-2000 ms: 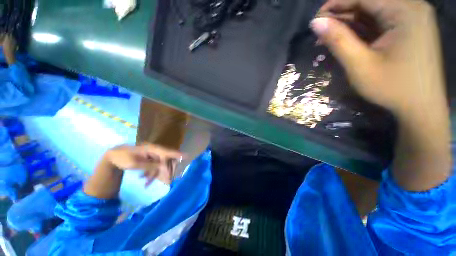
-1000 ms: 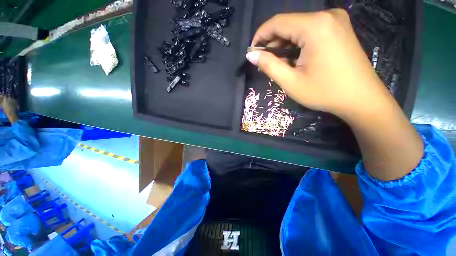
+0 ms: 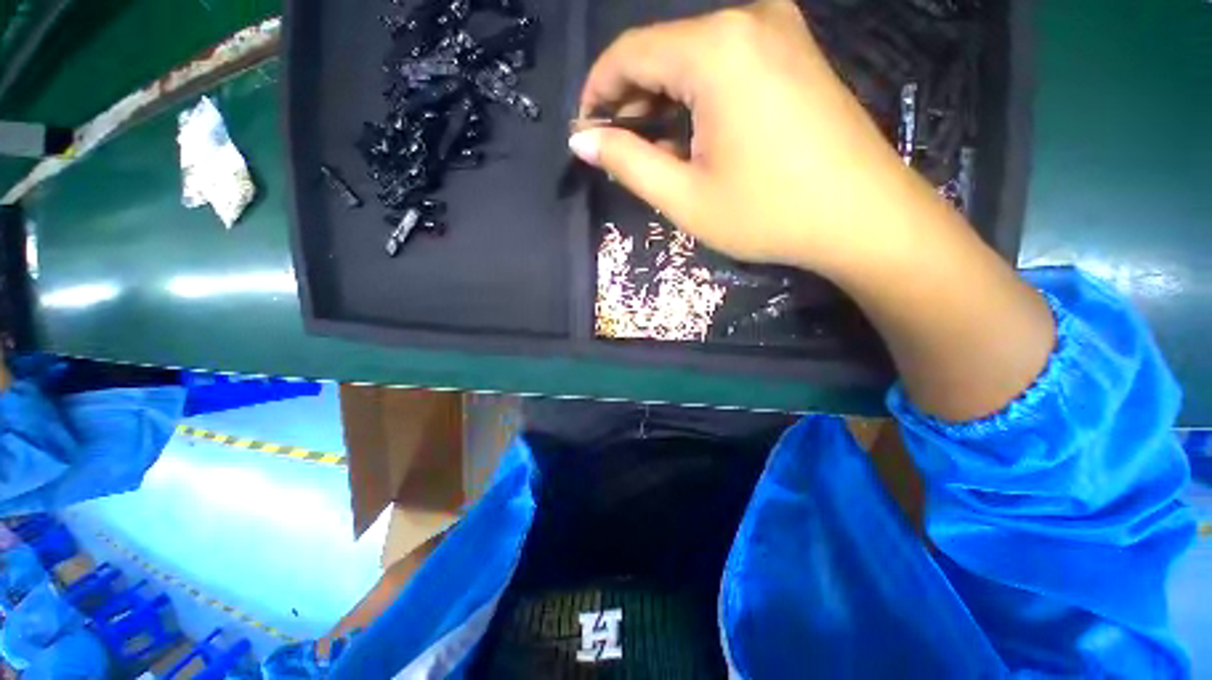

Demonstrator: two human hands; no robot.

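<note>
My right hand (image 3: 744,146) is bare and hovers over the right half of the black divided tray (image 3: 445,331). Its thumb and index fingertip are pinched on a tiny thin piece, too small to name surely. Shiny gold and copper metal pins (image 3: 651,299) lie below it at the near edge of the right half. Glossy black housings (image 3: 432,126) lie heaped in the left half, one apart at the left. More black housings lie in the right half, partly hidden by my hand and forearm. My left hand (image 3: 386,585) is low at the left, mostly hidden behind the blue smock.
A crumpled whitish bag (image 3: 213,162) lies on the green bench left of the tray. An open cardboard box (image 3: 403,452) is below the bench edge. Another person's blue sleeve (image 3: 80,432) is at the far left. Blue stools stand on the floor at the lower left.
My left hand has dropped from clear view at the lower left to behind the smock. My right hand stays pinched over the tray. The whole view has shifted, moving the tray leftward in the picture.
</note>
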